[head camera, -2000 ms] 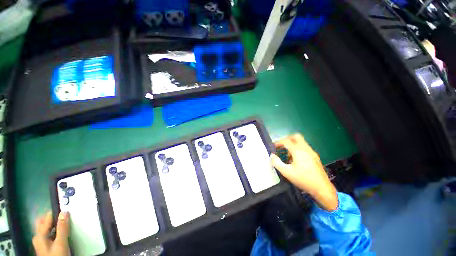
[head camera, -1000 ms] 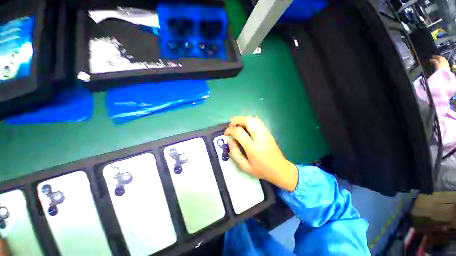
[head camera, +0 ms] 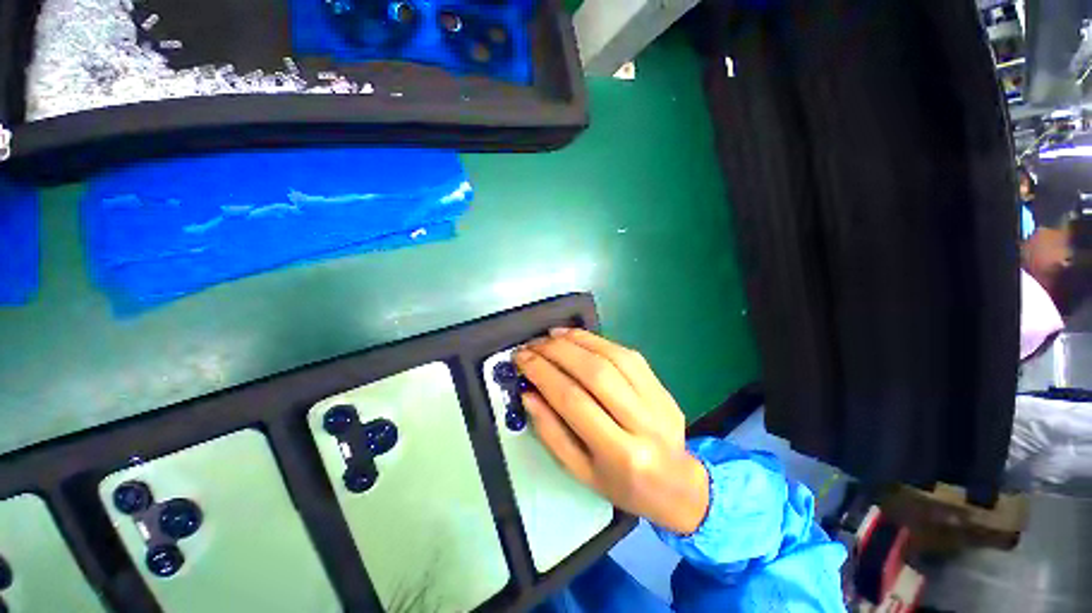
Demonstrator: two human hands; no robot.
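A black slotted foam tray (head camera: 395,349) holds pale green phone back covers (head camera: 413,515) side by side, cut off at the left edge. Each has dark round camera lenses (head camera: 180,519) at its upper left corner. My right hand (head camera: 617,434), bare with a blue sleeve, rests on the rightmost cover (head camera: 563,515). Its fingertips are at that cover's camera lenses and partly hide them. The fingers are bent close together; whether they hold a small piece cannot be told. My left hand is out of the picture.
Behind lie blue film sheets (head camera: 275,216) and a black parts tray (head camera: 311,129) with whitish scraps (head camera: 90,66) and dark round parts on blue film (head camera: 419,36). A pale post (head camera: 623,30) stands at the back. Black curtain-like material (head camera: 874,240) hangs right. A person's pink sleeve (head camera: 1037,315) shows far right.
The view has moved closer and to the right. My right hand remains at the rightmost cover's camera area. My left fingertip, seen at the lower left edge before, has gone out of view.
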